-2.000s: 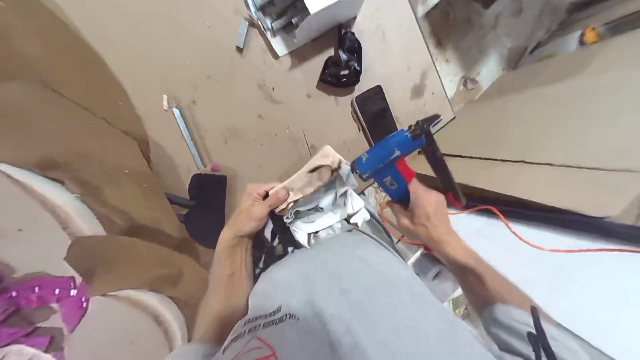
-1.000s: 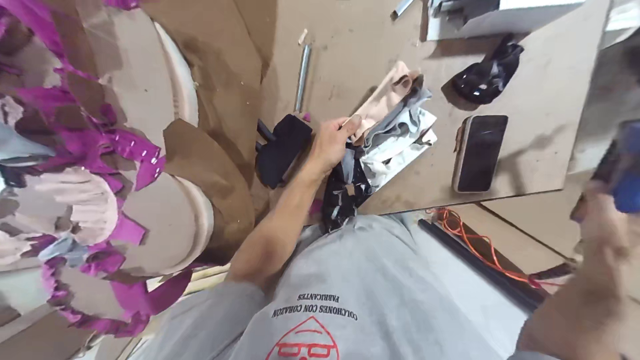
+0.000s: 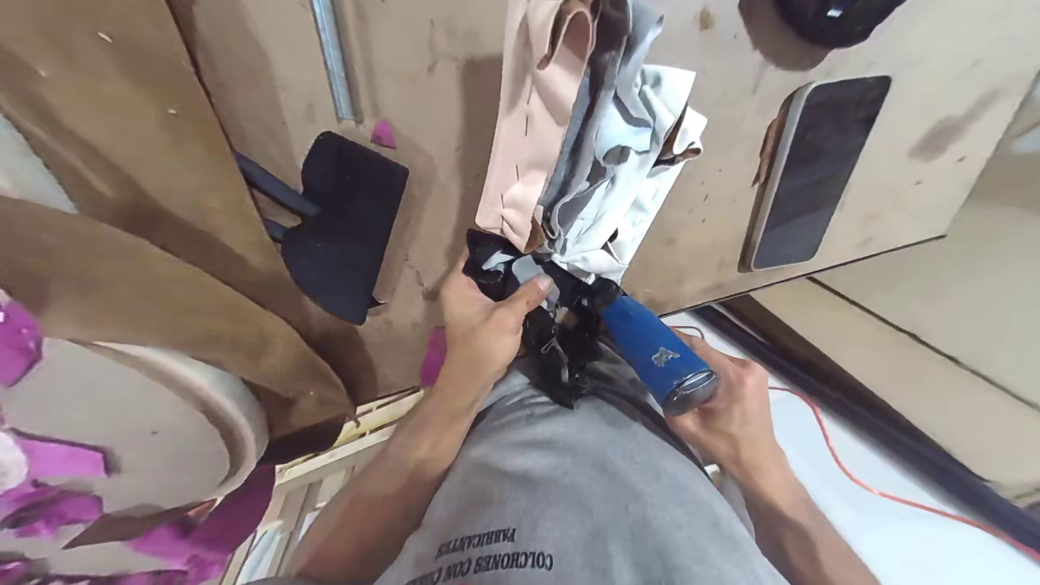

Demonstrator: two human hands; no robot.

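Observation:
My left hand (image 3: 487, 329) grips black plastic-like material (image 3: 561, 349) at the near end of a bundle of fabric strips. Beyond it lie a peach fabric strip (image 3: 532, 122) with a line of staples or stitches, and grey and white fabric pieces (image 3: 626, 171). My right hand (image 3: 731, 390) is closed around a blue pneumatic staple gun (image 3: 658, 353), whose handle is mostly hidden. The gun's nose meets the black material just right of my left thumb.
A smartphone (image 3: 821, 175) lies right on the cardboard-covered table (image 3: 439, 187). A black object (image 3: 837, 16) is at the top. Left are a black padded piece (image 3: 349, 219), a metal strip (image 3: 333, 57) and magenta scraps (image 3: 61, 463). An orange-red hose (image 3: 845, 467) runs at right.
The staple gun, held out at the far right one second ago, has come in to the fabric bundle. My left hand has moved from the peach strip to the black material. The view is closer.

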